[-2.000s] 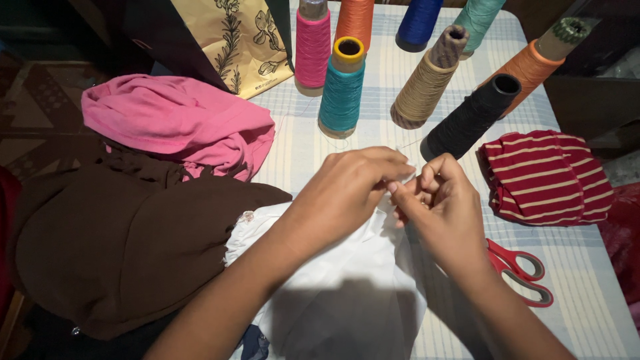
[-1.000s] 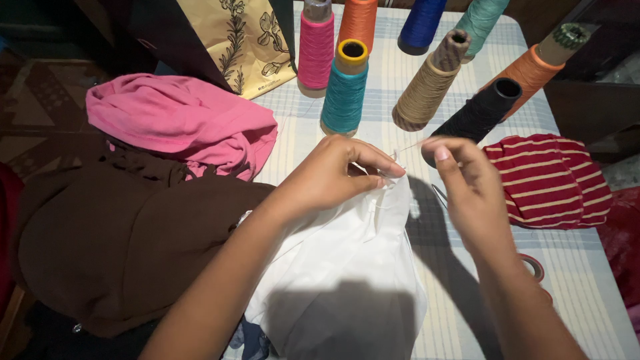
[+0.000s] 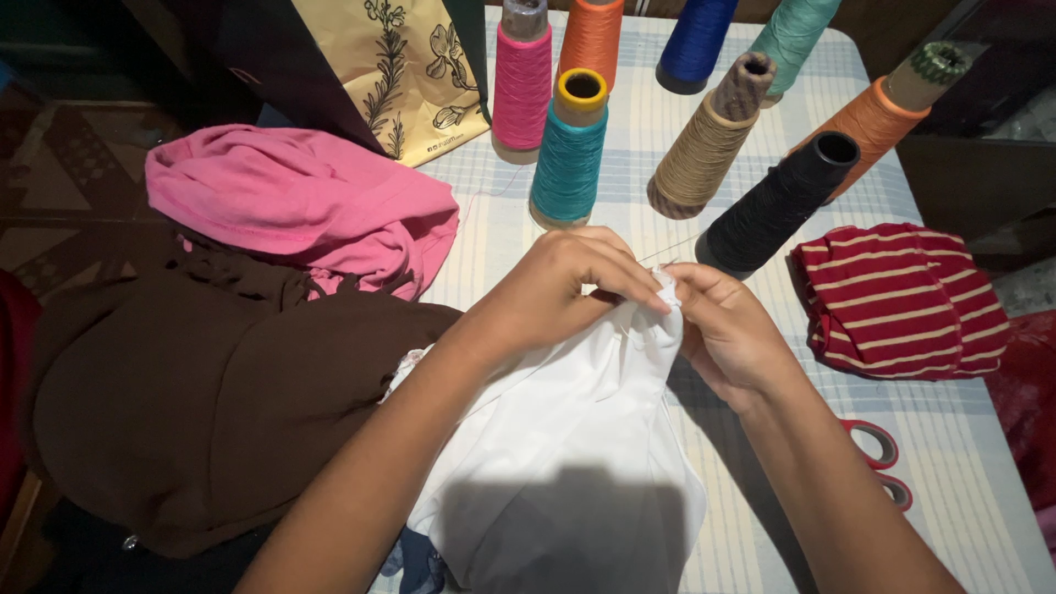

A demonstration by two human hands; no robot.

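Observation:
A white cloth (image 3: 569, 412) lies over the table's near middle, its top edge bunched up between my hands. My left hand (image 3: 569, 285) pinches that edge from the left, thumb and fingers together. From the right, my right hand (image 3: 726, 326) grips the same edge with thumb and index finger. A thin dark thread (image 3: 670, 249) runs between my fingers and the cone of black thread (image 3: 775, 206) behind them. A needle cannot be made out at the fingertips. Red-handled scissors (image 3: 876, 445) lie by my right forearm, their blades hidden.
Behind my hands stand a teal thread cone (image 3: 569, 161), a tan one (image 3: 701, 157), a pink one (image 3: 522, 91) and several others. Pink cloth (image 3: 305, 198) and brown cloth (image 3: 231, 404) are heaped left, a paper bag (image 3: 412, 74) behind them. Folded red striped cloth (image 3: 903, 301) lies right.
One second ago my right hand was raised apart from the white cloth; now it is back at the cloth's edge beside my left hand. More of the scissors' handles shows than a second ago.

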